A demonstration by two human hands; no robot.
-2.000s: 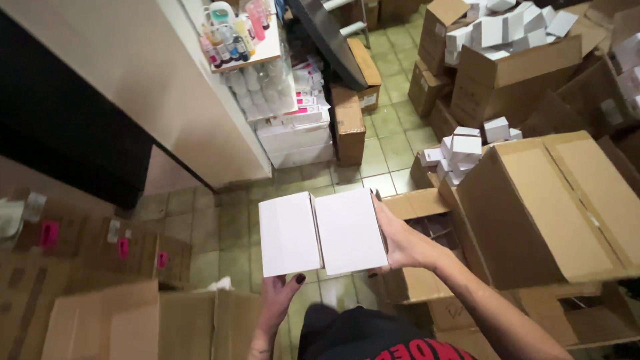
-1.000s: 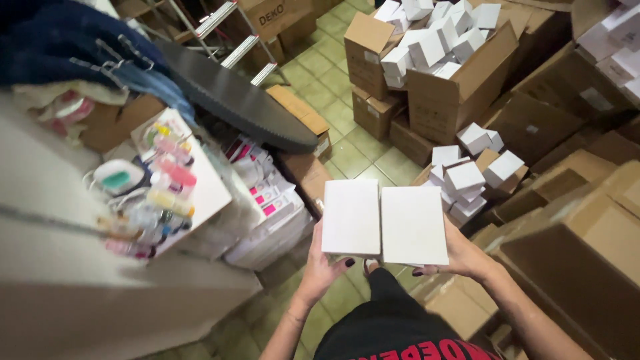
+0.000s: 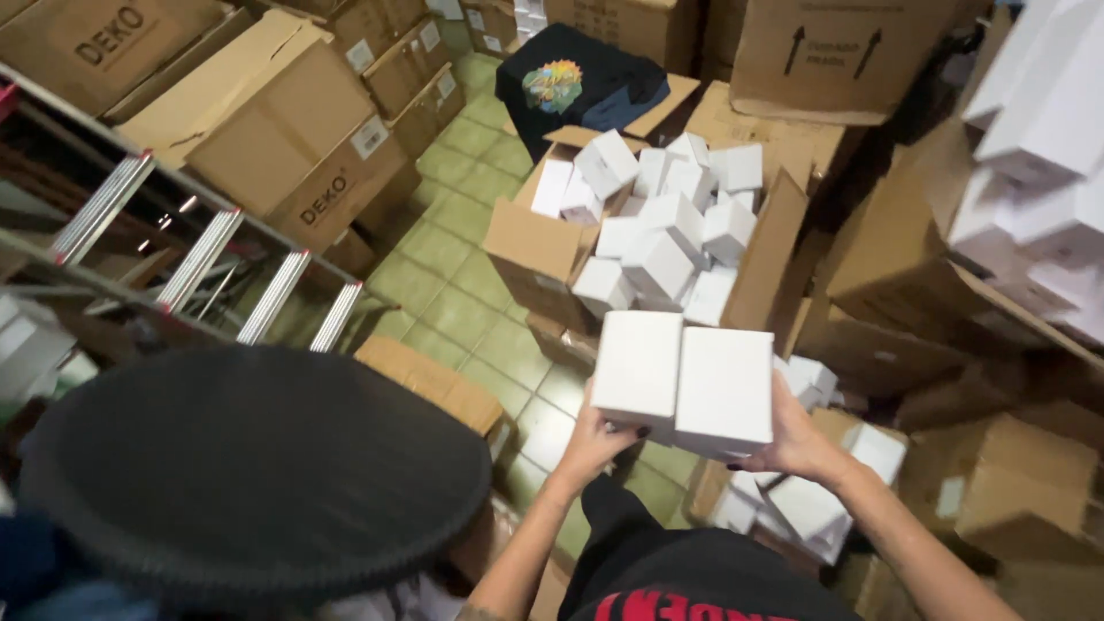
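Observation:
Two white cardboard boxes are held side by side in front of me. My left hand [image 3: 601, 438] grips the left white box [image 3: 638, 364] at its lower left side, thumb underneath. Around the right side and lower corner of the right white box [image 3: 724, 384] is my right hand [image 3: 789, 435]. Just beyond them stands an open carton [image 3: 539, 246] heaped with similar small white boxes [image 3: 660, 259]. More white boxes [image 3: 811, 509] lie in a lower carton, partly hidden by my right forearm.
A round black padded top [image 3: 259, 466] fills the lower left. Behind it leans a metal ladder [image 3: 198, 259]. Large brown cartons [image 3: 285, 138] stand at the upper left, others [image 3: 906, 233] at the right. A dark printed cloth [image 3: 573, 82] lies beyond the open carton. Green floor tiles [image 3: 466, 293] run between.
The view has swung strongly, bringing the heaped carton closer behind the boxes in my hands. Both hands have kept hold of the two white boxes.

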